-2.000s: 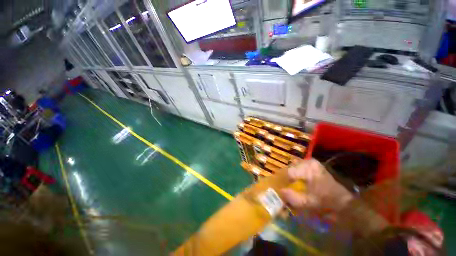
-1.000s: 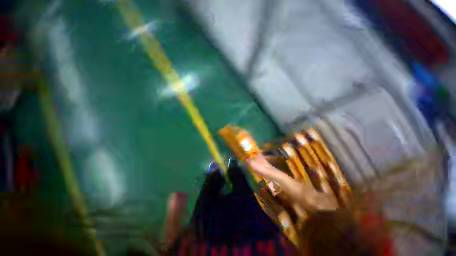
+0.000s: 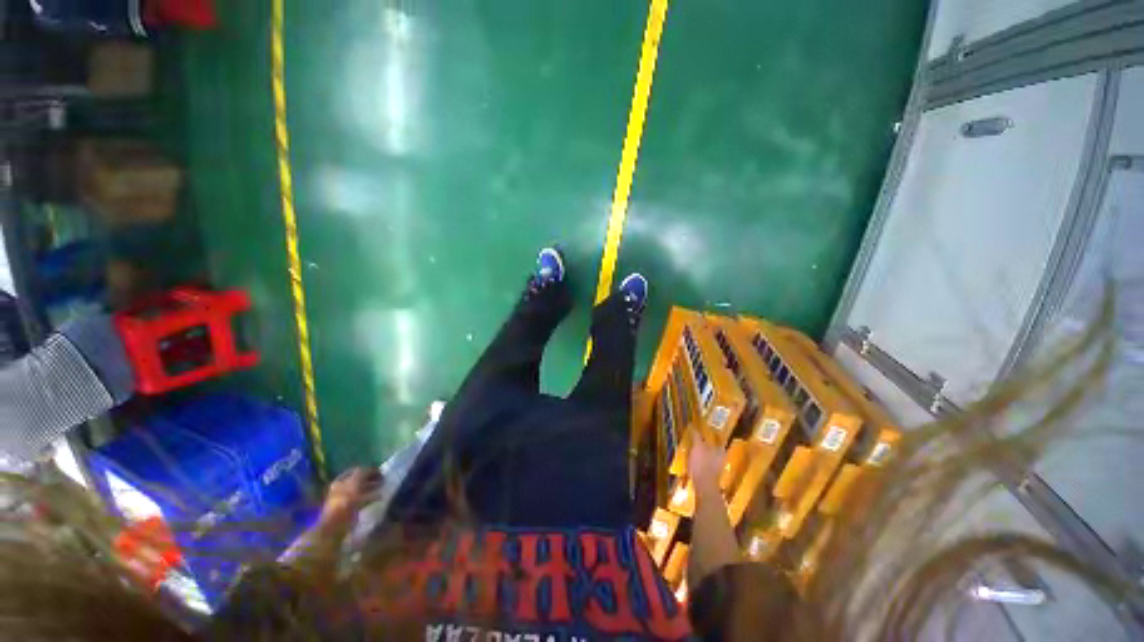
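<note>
Several orange test fixtures [image 3: 784, 414] stand on edge side by side on the floor at the right, their ends with white labels towards me. Rows of black squares show along their white strips. My right hand [image 3: 706, 462] is at the near end of a fixture on the left side of the group and grips it; its fingertips are partly hidden. My left hand [image 3: 349, 492] hangs low at the left, blurred and partly behind hair, beside a pale object. I cannot tell whether it holds anything.
Grey-white cabinets [image 3: 1004, 213] line the right. A red stool [image 3: 186, 339] and a blue container [image 3: 213, 470] are at the left, near a striped sleeve [image 3: 63, 389] of another person. Yellow lines [image 3: 627, 163] cross the green floor between.
The view has turned down to my legs and feet. The orange fixture that my right hand held up in front is now down among the others. My left hand has come into clearer view.
</note>
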